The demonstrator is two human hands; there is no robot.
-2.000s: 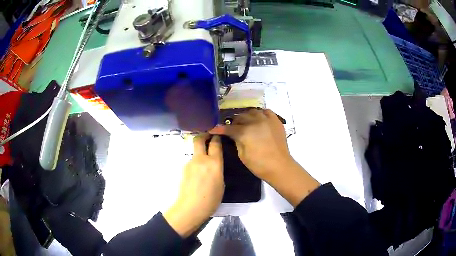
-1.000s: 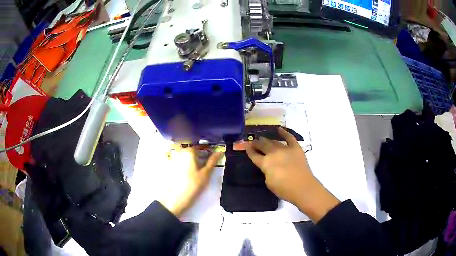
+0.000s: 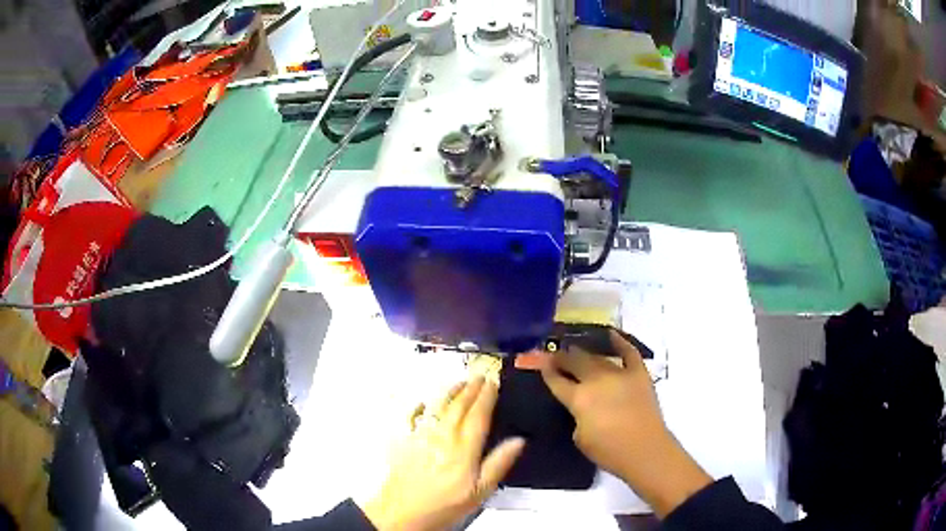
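A black fabric piece lies flat on the white template sheet, its far end at the sewing template beside the blue-covered machine head. My left hand lies flat with fingers spread on the sheet, its thumb at the left edge of the black piece. My right hand has its fingertips at the far right end of the piece, by a black part of the template and a small reddish patch. The needle area is hidden behind the blue cover.
A large black fabric pile is at left, a smaller one at right. A pale rod-like lamp or handle hangs left of the head. The lit control panel is upper right. Orange pieces are heaped upper left.
The view has tilted up, showing more of the machine and control panel. My left hand has come off the black piece's near middle, moved left, and now lies spread beside it. My right hand stays at its far end.
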